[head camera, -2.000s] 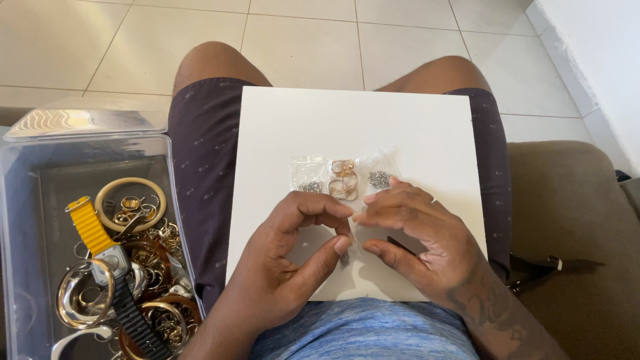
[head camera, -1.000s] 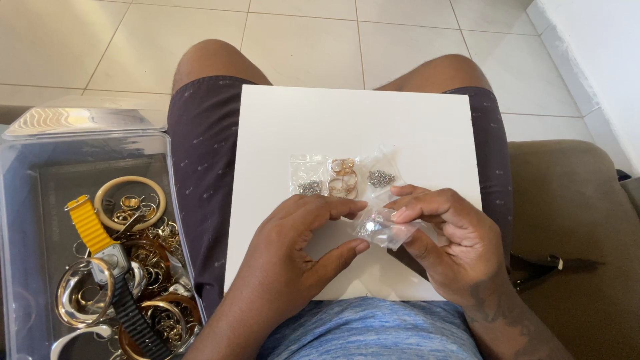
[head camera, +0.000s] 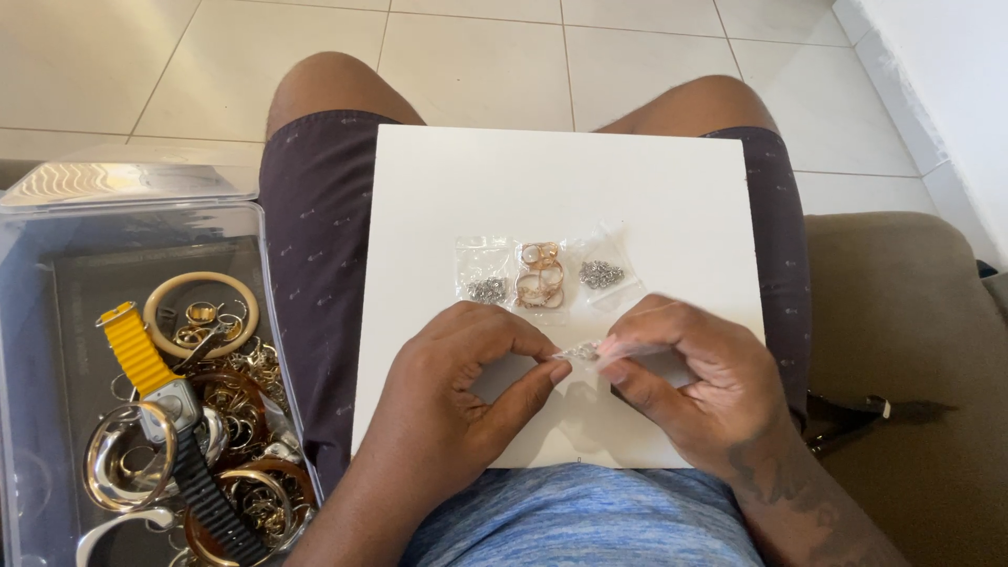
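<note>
A small clear plastic bag with silvery jewellery (head camera: 581, 352) is held above a white board (head camera: 563, 185) on my lap. My left hand (head camera: 480, 378) pinches its left end between thumb and forefinger. The thumb and fingers of my right hand (head camera: 685, 378) grip its right end, partly covering it. Just beyond my hands, three clear bags lie side by side on the board: a bag with a silver chain (head camera: 487, 290) at left, a bag of gold-coloured rings (head camera: 541, 276) in the middle, and another bag with a silver chain (head camera: 602, 274) at right.
To the left stands a clear plastic box (head camera: 264, 228) with bangles, rings and chains, and a watch with a yellow and black band (head camera: 142, 346). Its lid (head camera: 134, 185) is at the far side. A dark strap-like item (head camera: 850, 417) lies on the brown cushion (head camera: 906, 315) at right.
Two seconds ago my fingertips were close together near the board. The small bag now shows between both hands, stretched sideways. The three bags on the board have not moved.
</note>
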